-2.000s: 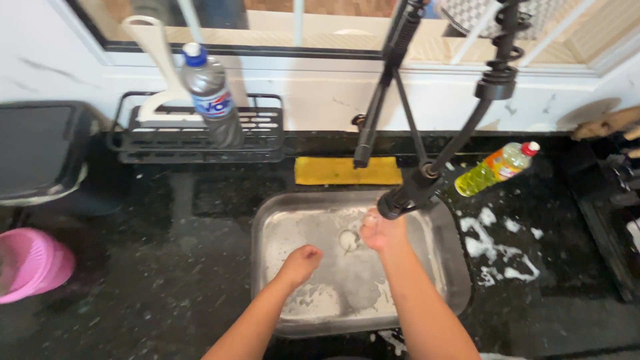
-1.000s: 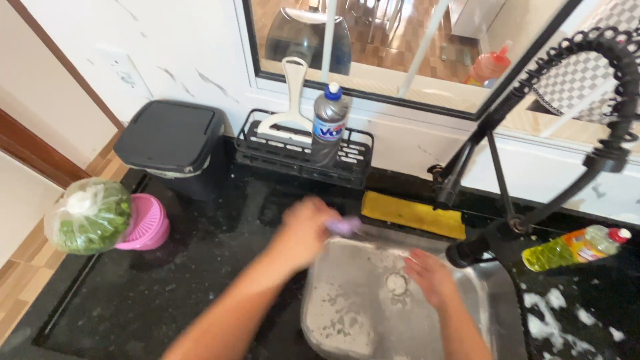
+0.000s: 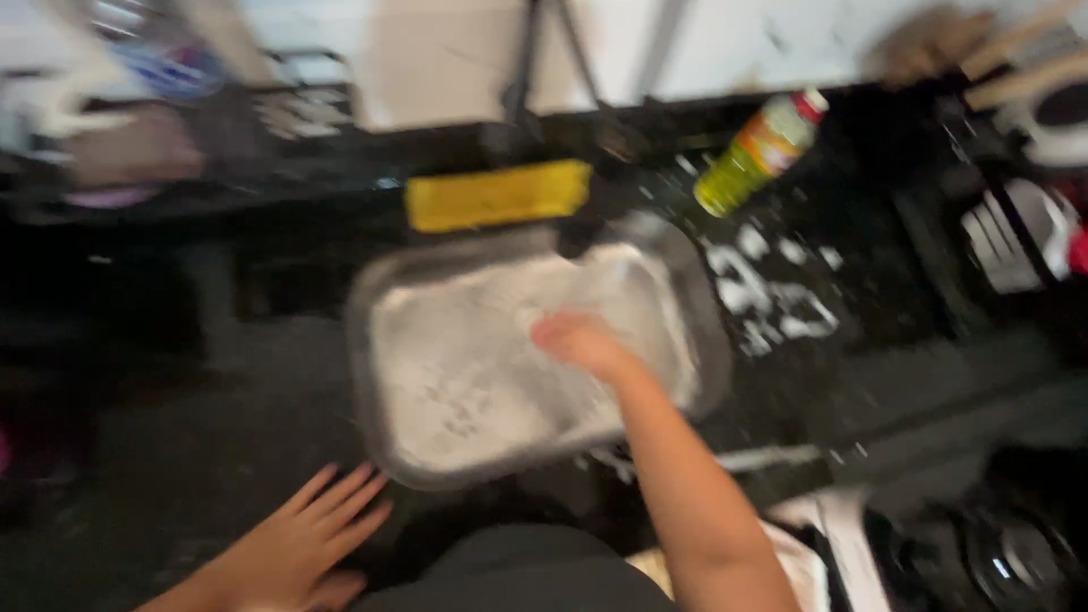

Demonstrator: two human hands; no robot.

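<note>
My left hand (image 3: 297, 544) is at the lower left, fingers spread over the black stone counter beside the sink's near left corner, holding nothing. Over the steel sink basin (image 3: 476, 365) is my right hand (image 3: 582, 340), blurred, its fingertips near the middle of the basin; whether it holds anything I cannot tell. A yellow cloth or sponge (image 3: 497, 197) lies behind the basin. The faucet shows only as a dark blur above the sink. A purple and brownish item (image 3: 127, 153) is in the black wire rack at the upper left, beside a blurred bottle with a blue label (image 3: 170, 68).
A bottle of yellow-green liquid with a red cap (image 3: 756, 153) lies or leans at the back right. White foam (image 3: 765, 297) spots the counter right of the sink. Utensils (image 3: 1007, 238) stand at the far right, and a dark glossy object (image 3: 1003, 552) is at the lower right.
The view has swung right and down. My left hand, at the basin's back left with a purple item one second ago, is now on the counter at the near left without it.
</note>
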